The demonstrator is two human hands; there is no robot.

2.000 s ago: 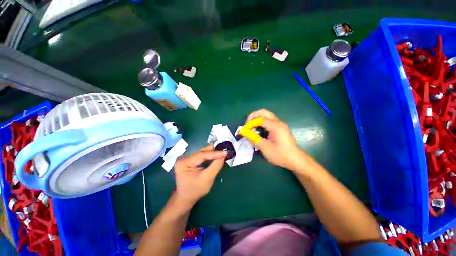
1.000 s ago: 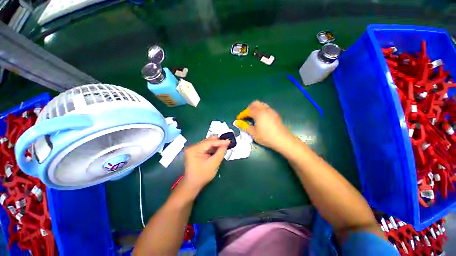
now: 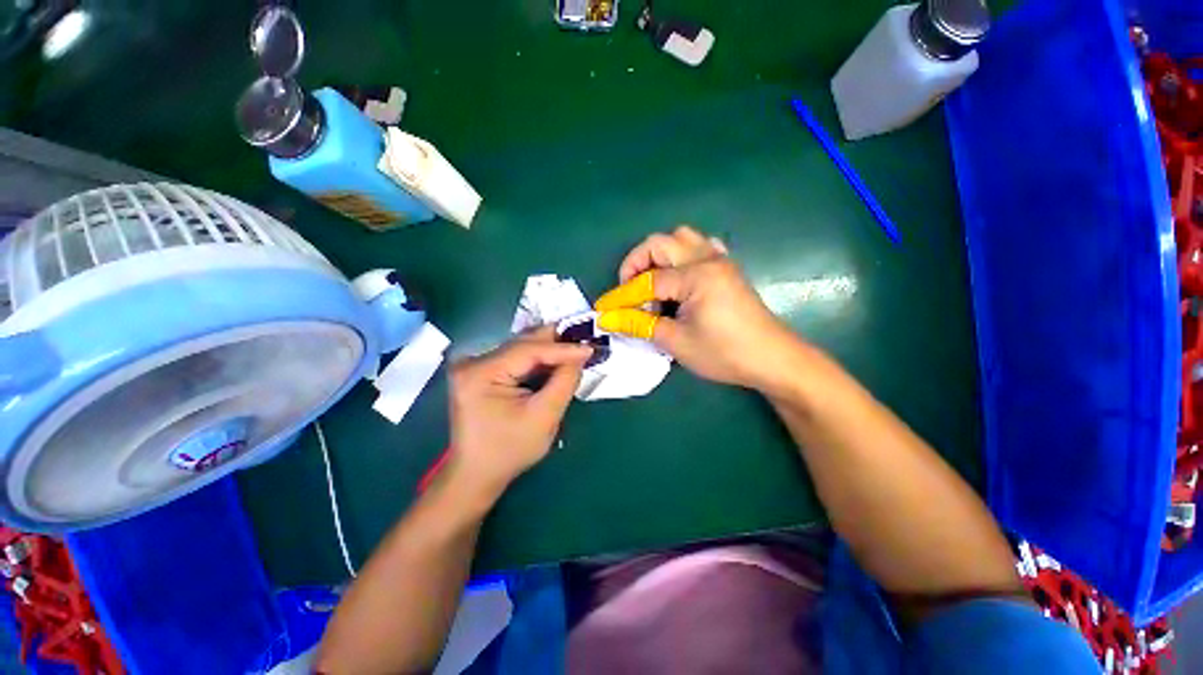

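A small black watch case (image 3: pixel 581 332) lies over a crumpled white wipe (image 3: pixel 625 371) in front of me. My left hand (image 3: pixel 512 396) grips the case's near edge between thumb and fingers. My right hand (image 3: pixel 699 306) wears yellow-orange finger cots on two fingers. Those fingertips pinch a small piece of white wipe at the case's upper right edge. The fingers partly hide the case.
A blue and white fan (image 3: pixel 198 382) stands left, with white slips (image 3: pixel 412 375) beside it. A light blue bottle (image 3: pixel 346 161), a white bottle (image 3: pixel 900 77), a blue stick (image 3: pixel 847 172) and a small module (image 3: pixel 685 41) lie beyond. A blue bin (image 3: pixel 1055 290) stands right.
The view has moved closer and shifted. My right fingertips, apart from the case one second ago, are now against it with the wipe piece. My left hand still holds the case.
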